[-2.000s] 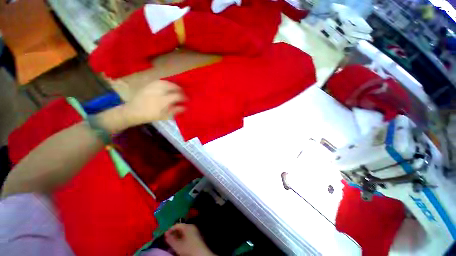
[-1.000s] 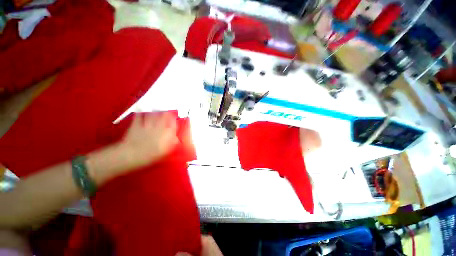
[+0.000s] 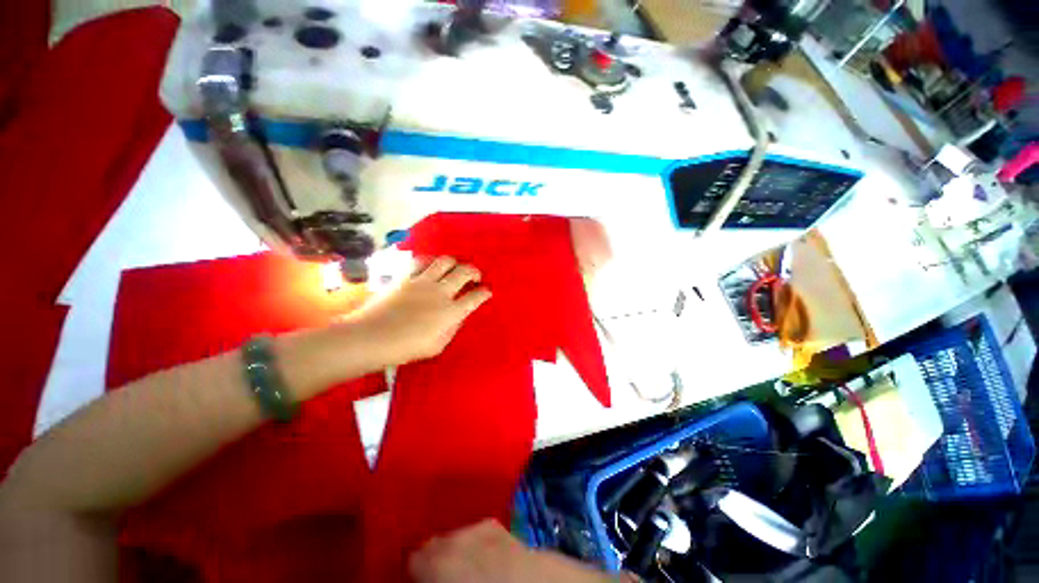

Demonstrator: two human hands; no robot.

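Note:
A large red panel [image 3: 194, 325] lies left of and under the lit needle area of the white sewing machine [image 3: 456, 148]. Another stretch of red cloth [image 3: 461, 444] runs down over the table's front edge. A small cut red piece [image 3: 524, 268] with a pointed tail lies right of the needle. My left hand [image 3: 422, 313] lies on the red cloth just right of the needle, fingers bent and slightly apart; its thumb and any grip are hidden. My right hand [image 3: 490, 556], cut off by the bottom edge, is closed on the lower part of the hanging red panel.
A control panel [image 3: 758, 194] is at the machine's right end. Scissors with red and orange handles [image 3: 775, 308] lie on the right. A blue crate [image 3: 598, 501] with black and white items stands below the table, another blue crate [image 3: 968, 399] beyond it. More red cloth [image 3: 68, 148] is at far left.
The view has swung right and closer to the machine. My left hand has moved from the cloth left of the needle to its right. The needle area now glows on red cloth.

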